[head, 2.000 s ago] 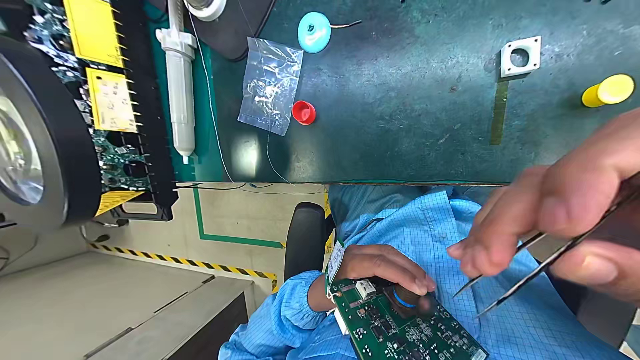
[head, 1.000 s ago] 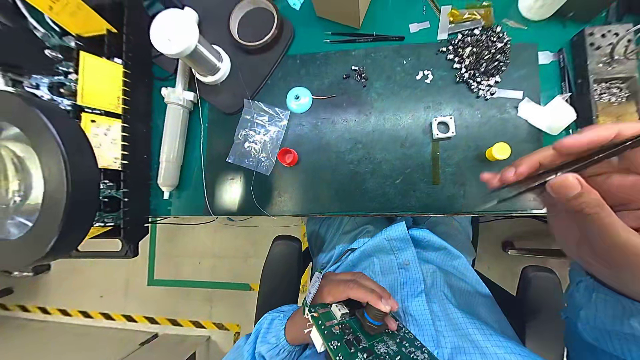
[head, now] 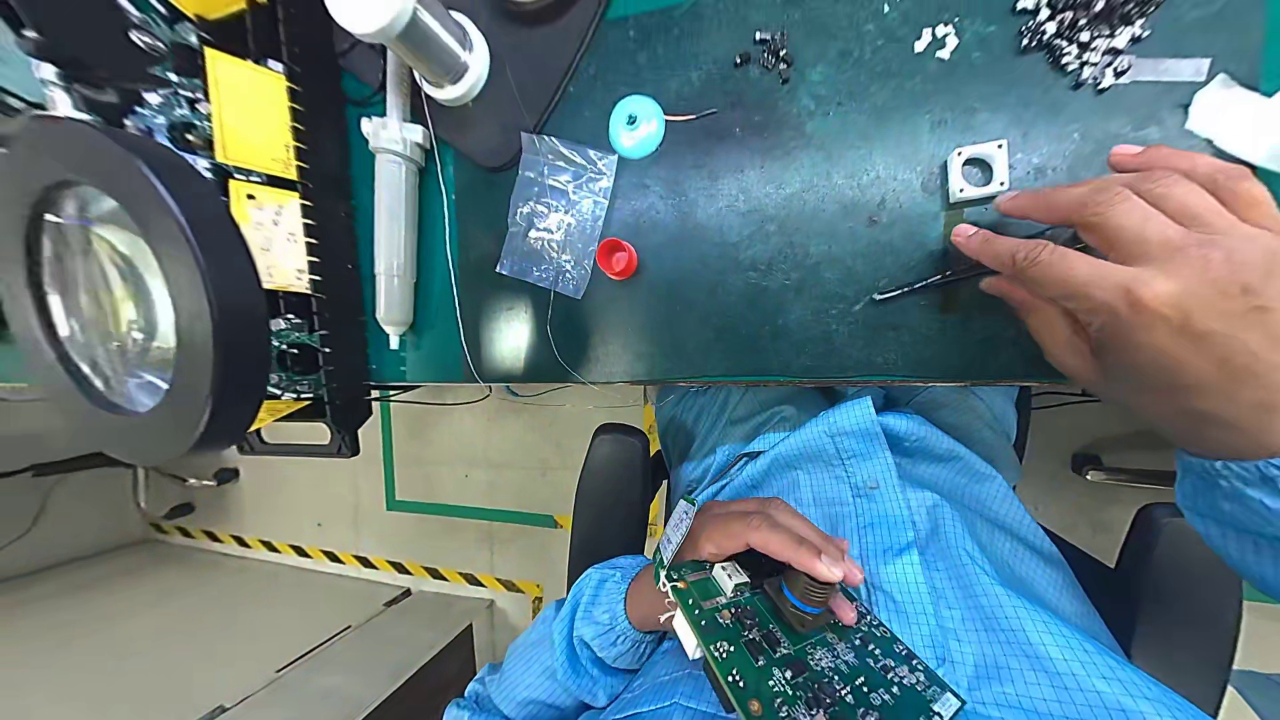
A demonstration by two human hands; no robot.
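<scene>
My left hand [head: 770,545] holds a green circuit board [head: 790,660] over my lap, its fingers on a round dark connector [head: 803,597] with a blue ring. Over the right part of the bench, my right hand [head: 1130,260] is palm down with fingers spread. Dark tweezers [head: 930,284] lie on the mat under its fingers; whether the fingers still grip them is unclear. A white square flange with a round hole [head: 978,171] sits just beyond the index fingertip. The yellow cap of the earlier frames is out of sight.
A magnifier lamp [head: 110,290] and a black rack of boards [head: 335,250] stand left. On the mat are a syringe barrel [head: 396,230], a plastic bag of small parts [head: 560,215], a red cap [head: 617,259], a blue round container [head: 637,127] and a pile of small parts [head: 1085,35].
My right hand has gone from holding the tweezers above my lap to the bench mat, where the tweezers now lie beneath it. My left hand still holds the board.
</scene>
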